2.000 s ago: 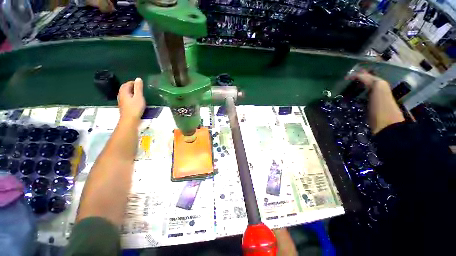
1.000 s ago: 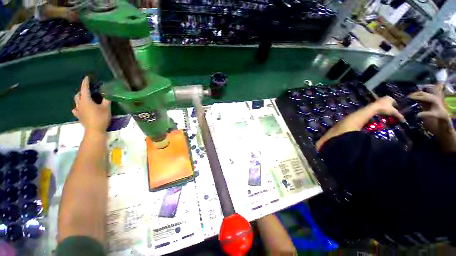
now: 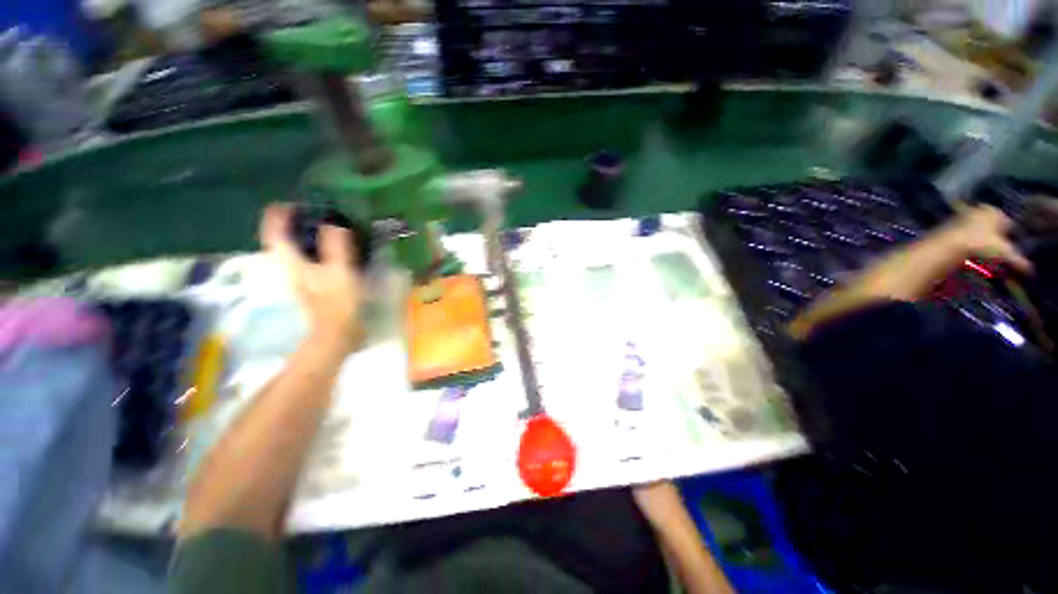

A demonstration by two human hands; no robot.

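The frame is blurred. My left hand (image 3: 319, 279) is closed around a black cylindrical part (image 3: 311, 229), just left of the green hand press (image 3: 400, 192). The orange press pad (image 3: 450, 331) shows no part on it. The press lever (image 3: 520, 337) points toward me, with its red ball knob (image 3: 545, 455) near the bench's front edge. No hand is on the knob. My right hand is not visible; a bare limb shows below the front edge, right of the knob, and I cannot tell whose it is.
Printed paper (image 3: 580, 406) covers the bench. A black cylinder (image 3: 602, 180) stands on the green belt (image 3: 522, 133). A dark parts tray (image 3: 151, 371) and yellow strip (image 3: 205, 374) lie at left. A neighbour's arm (image 3: 905, 273) reaches over a black tray (image 3: 801, 232) at right.
My left hand has gone from beside the belt cylinder to gripping one and bringing it closer to the press. The view has shifted. The neighbour's arm has moved over the trays.
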